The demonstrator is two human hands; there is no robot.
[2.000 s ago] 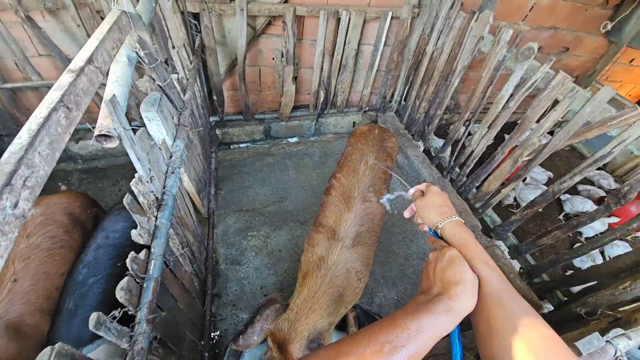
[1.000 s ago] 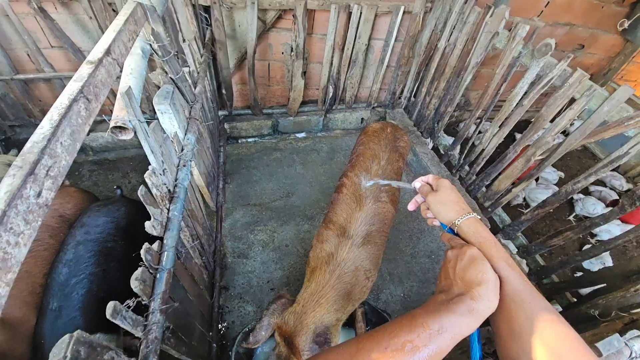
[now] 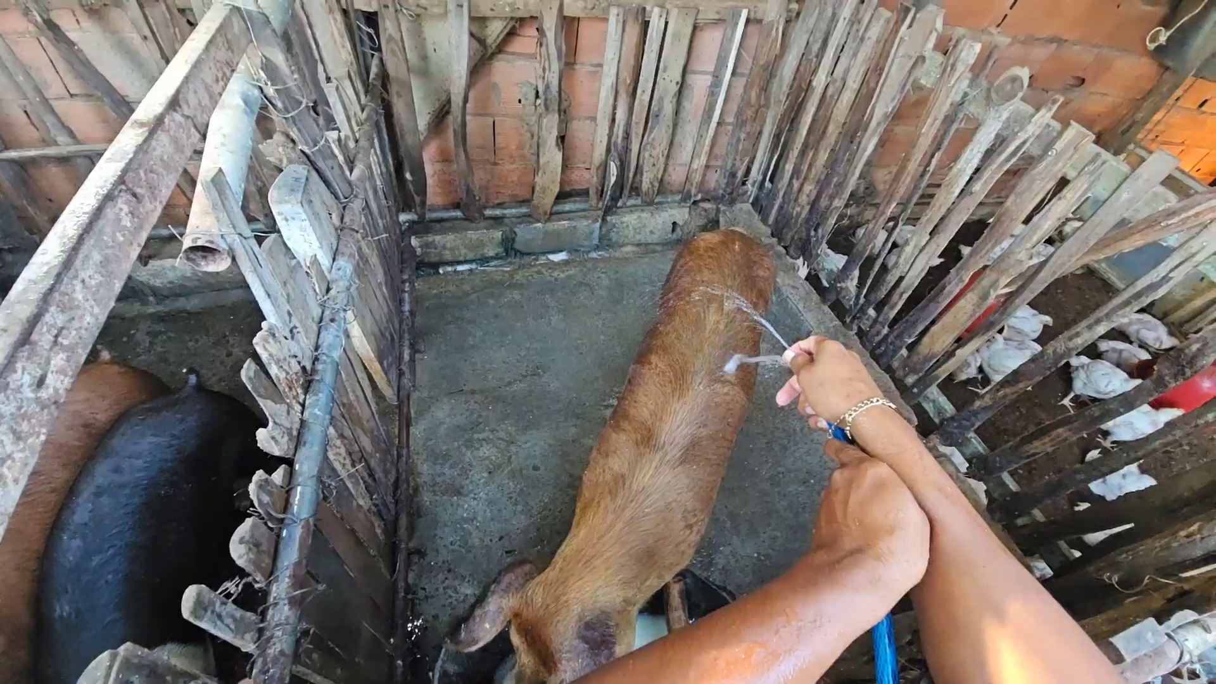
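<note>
My right hand (image 3: 825,380), with a chain bracelet at the wrist, is closed around the end of a blue hose (image 3: 884,650). Two thin streams of water (image 3: 760,321) leave it and land on the back of a reddish-brown pig (image 3: 655,437). Just below, my left hand (image 3: 872,513) is closed on the same hose, against my right forearm; its fingertips are mostly hidden. The pig stands lengthwise on a wet concrete floor (image 3: 513,380), its head toward me at the bottom edge, over a container that is partly hidden.
A rough wooden slat fence (image 3: 332,380) with a metal pipe bounds the left side; beyond it are a black pig (image 3: 142,532) and a brown pig (image 3: 33,503). White birds (image 3: 1102,378) are behind the right slat fence (image 3: 1007,247). A brick wall (image 3: 503,104) stands behind.
The water left my right hand as one broad stream a second ago and now parts into two. Both hands stay on the hose, and the pig remains in much the same place.
</note>
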